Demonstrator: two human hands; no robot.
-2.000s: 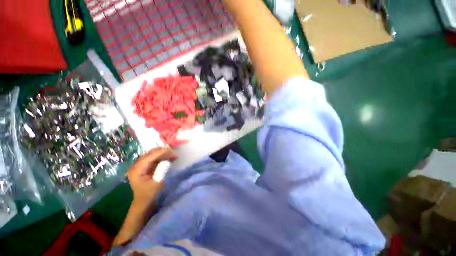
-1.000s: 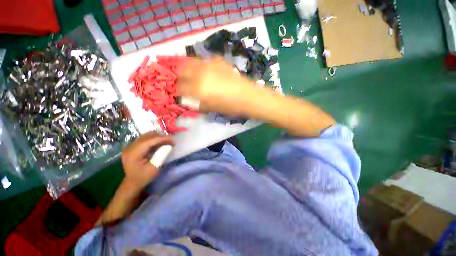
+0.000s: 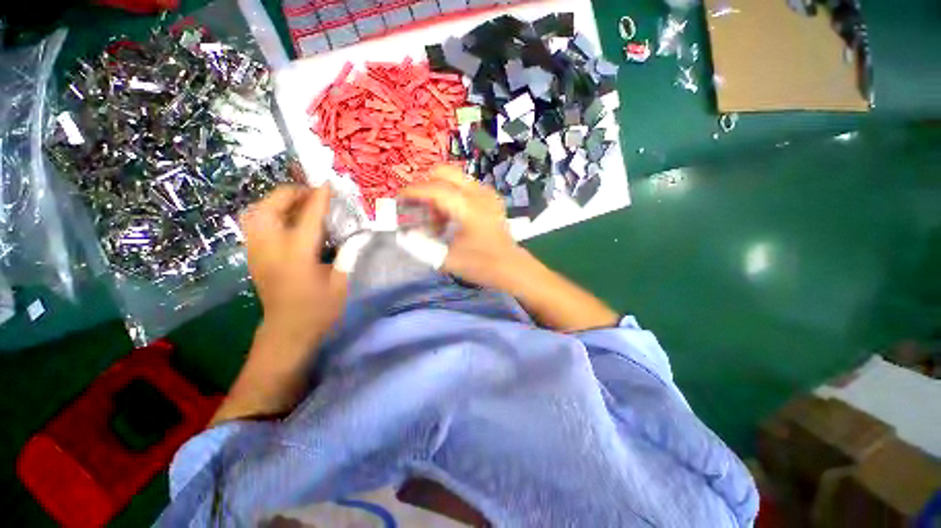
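My left hand [image 3: 294, 242] and my right hand [image 3: 461, 225] are close together at the near edge of the white board [image 3: 611, 170]. Both have white wraps on the thumbs. The fingers are bent and blurred, and I cannot tell what they hold. A small white piece [image 3: 386, 213] shows between them. The heap of red strips [image 3: 387, 124] lies on the board just beyond my hands. The dark square pieces [image 3: 531, 93] are heaped to its right. The pile of shiny metal pieces [image 3: 160, 155] lies on clear plastic left of the board.
Rows of grey rectangles with red between them [image 3: 387, 19] lie beyond the board. A tan cardboard piece [image 3: 784, 62] is at upper right, with small rings and scraps beside it. A red stool-like thing [image 3: 77, 454] is at lower left. Brown boxes [image 3: 825, 433] are at lower right.
My right hand has come back from beyond the board, over the red heap, to beside my left hand. Both hands are now close together. The camera view has also shifted.
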